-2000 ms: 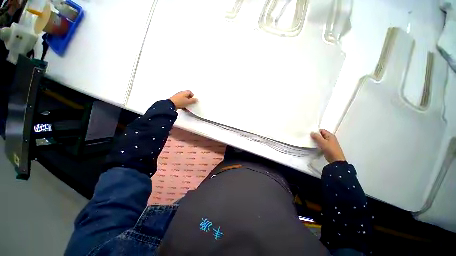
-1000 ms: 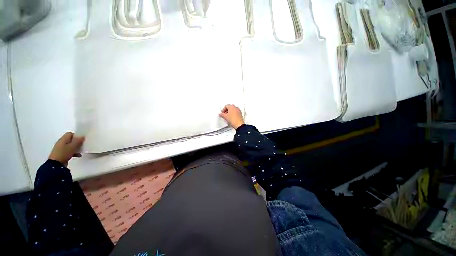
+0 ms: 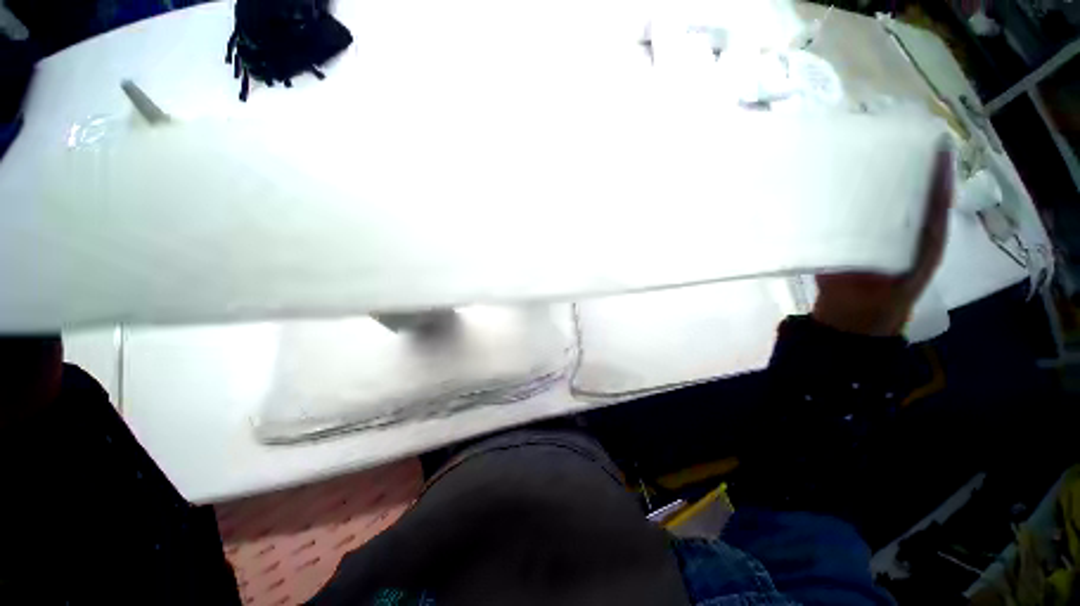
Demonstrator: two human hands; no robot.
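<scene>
An off-white vest piece (image 3: 474, 213) is held up and stretched wide across the view, blurred. Its lower edge runs nearly level above the table. My right hand (image 3: 870, 296) grips its right end, with the fingers partly behind the fabric. My left hand (image 3: 33, 369) is dark and mostly hidden at the left edge, by the piece's left end; its grip cannot be made out. Under the raised piece, a stack of pieces (image 3: 355, 385) lies near the table's front edge, with its layered hem showing. A second stack (image 3: 675, 337) lies right beside it.
The white worktable (image 3: 178, 438) curves across the view. A black bundle with strings (image 3: 284, 42) lies on the far side. Bright white items (image 3: 794, 77) lie at the far right. A pink patterned sheet (image 3: 320, 533) hangs below the front edge. Scraps (image 3: 1036, 550) show at the lower right.
The piece has gone from lying on the stack to being held up in front of me. My right hand has moved up and to the right. The black bundle has come into view.
</scene>
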